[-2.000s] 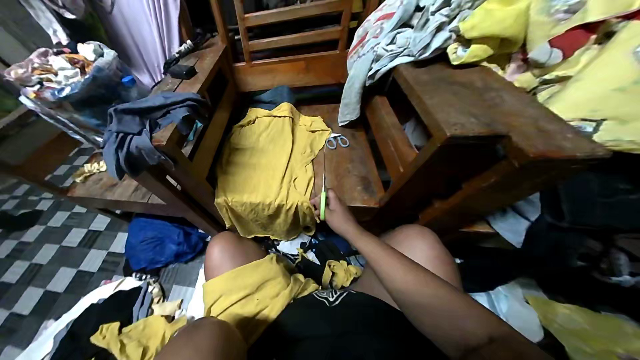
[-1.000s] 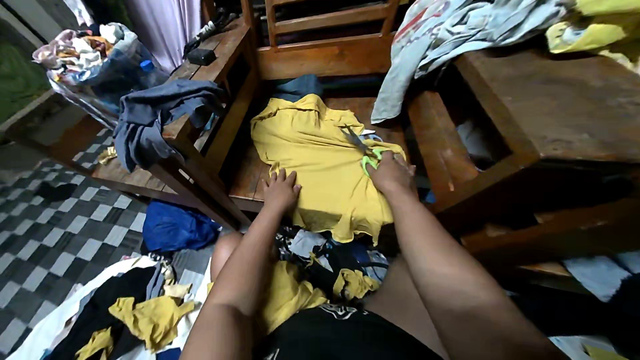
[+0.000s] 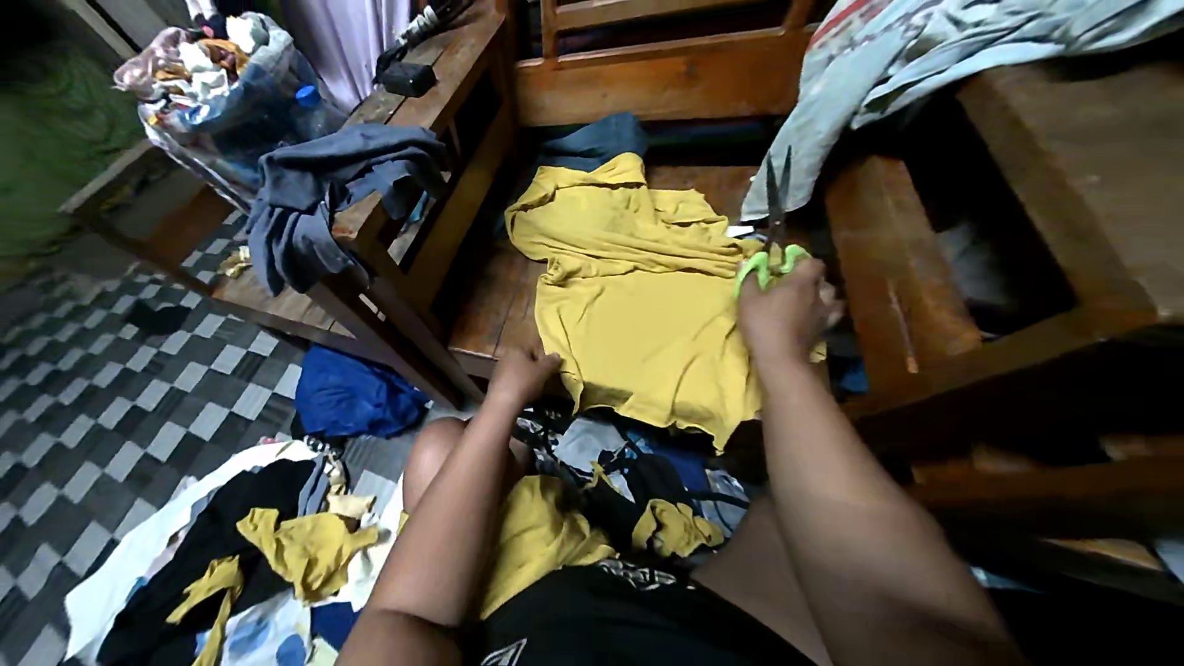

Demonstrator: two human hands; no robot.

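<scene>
A yellow cloth [image 3: 647, 324] lies spread over the seat of a wooden chair, its upper part folded and wrinkled. My left hand [image 3: 525, 375] pinches its lower left edge between thumb and fingers. In my right hand [image 3: 786, 301], over the cloth's right side, is a pair of scissors [image 3: 775, 217] with light green handles. Their blades point away from me and stand slightly apart, with no cloth between them. A dark blue-grey cloth [image 3: 597, 141] lies behind the yellow one.
Wooden armrests flank the seat; a grey-blue cloth [image 3: 324, 185] hangs on the left one, a pale towel [image 3: 832, 102] on the right. A plastic bag of scraps [image 3: 231, 102] stands at upper left. Yellow scraps [image 3: 310, 546] and other fabrics lie on the checkered floor, beside a blue bundle [image 3: 356, 393].
The yellow cloth, one second ago lying under my flat left hand, is now pinched at its edge. Two seconds ago, the scissors with pale handles lay on the seat right of the cloth.
</scene>
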